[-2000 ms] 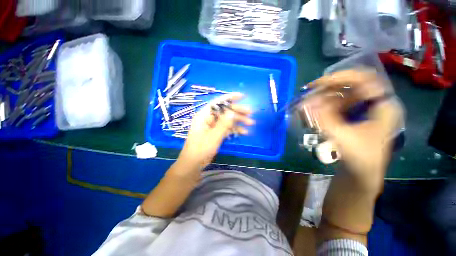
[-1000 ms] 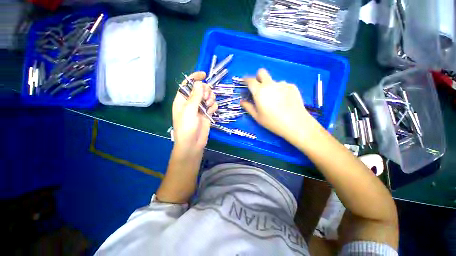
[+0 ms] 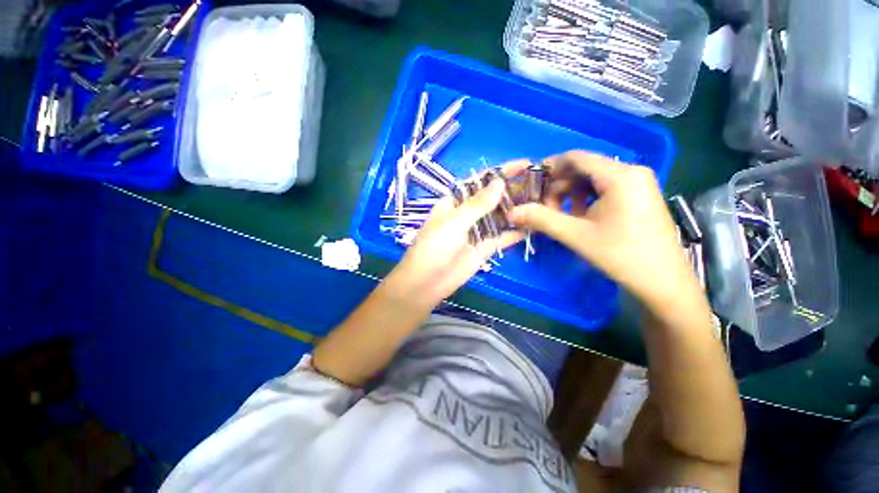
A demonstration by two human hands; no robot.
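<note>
My left hand (image 3: 445, 243) holds a small bundle of slender silver metal parts (image 3: 490, 207) over the middle of the blue work tray (image 3: 641, 142). My right hand (image 3: 602, 212) is beside it, its fingers closed on one or more short metal parts (image 3: 535, 181) at the bundle's right end. Thin pins stick out below the bundle. More silver parts (image 3: 441, 135) lie loose in the tray's left side. The hands hide the tray's middle and part of its right side.
A clear box of aligned parts (image 3: 602, 48) stands beyond the tray. A tilted clear box (image 3: 817, 207) of loose parts and metal sleeves (image 3: 687, 219) are at right. A white-filled clear box (image 3: 249, 106), a second blue tray (image 3: 116, 173) and white tissue (image 3: 340, 254) are at left.
My right hand has lifted from the loose parts in the tray and come to the bundle. My left hand has moved right, over the tray. The camera view has shifted slightly.
</note>
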